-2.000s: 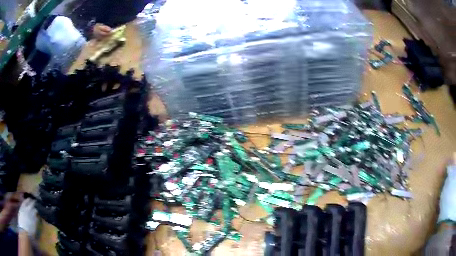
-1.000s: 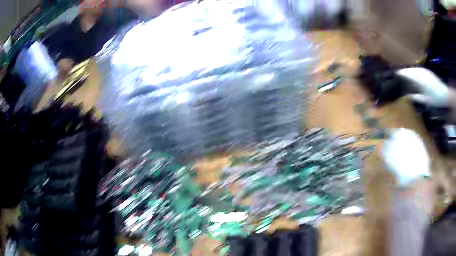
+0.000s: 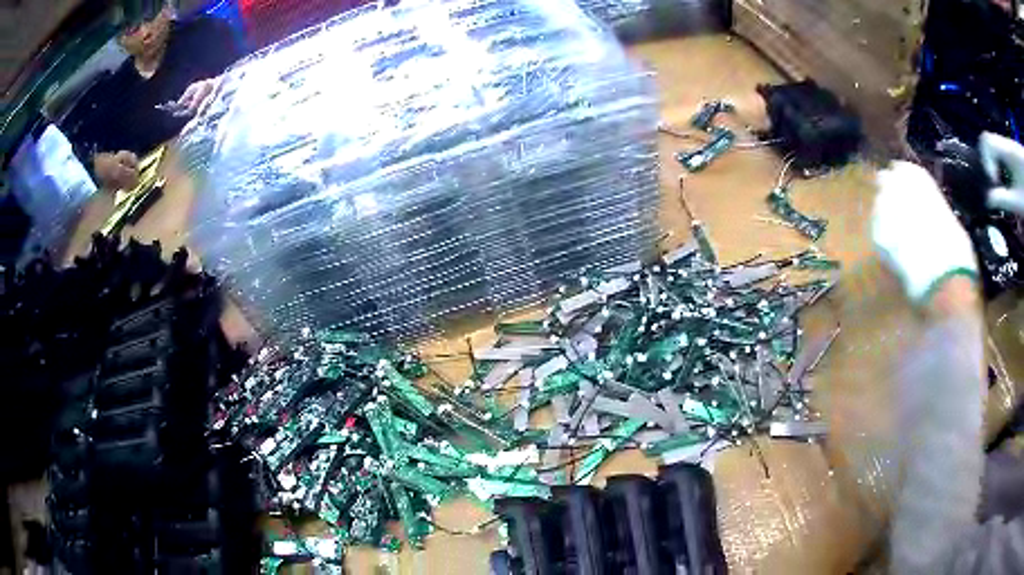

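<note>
Neither of my hands can be made out. Nearest in front is a short row of black ribbed housings [image 3: 612, 526] at the bottom centre. Behind it lie a left heap of green circuit boards with red and white dots [image 3: 348, 432] and a right heap of grey-backed boards [image 3: 674, 359], with thin wires among them. More black housings [image 3: 135, 388] are stacked in rows at the left. A white-gloved hand [image 3: 923, 230] reaches up the right side; it appears to be another person's, and no held item shows.
A large film-wrapped tray stack [image 3: 438, 191] stands at centre back. Loose boards [image 3: 795, 213] and a black part [image 3: 811, 124] lie behind right. Brown cardboard [image 3: 837, 62] stands beyond. A person [image 3: 152, 84] works by yellow strips [image 3: 135, 197]. Another gloved hand [image 3: 1003, 169] is at the right edge.
The view has swung to the right, so the bench things sit further left. The gloved hand at the right has moved forward along the bench side. The picture is sharper than one second ago.
</note>
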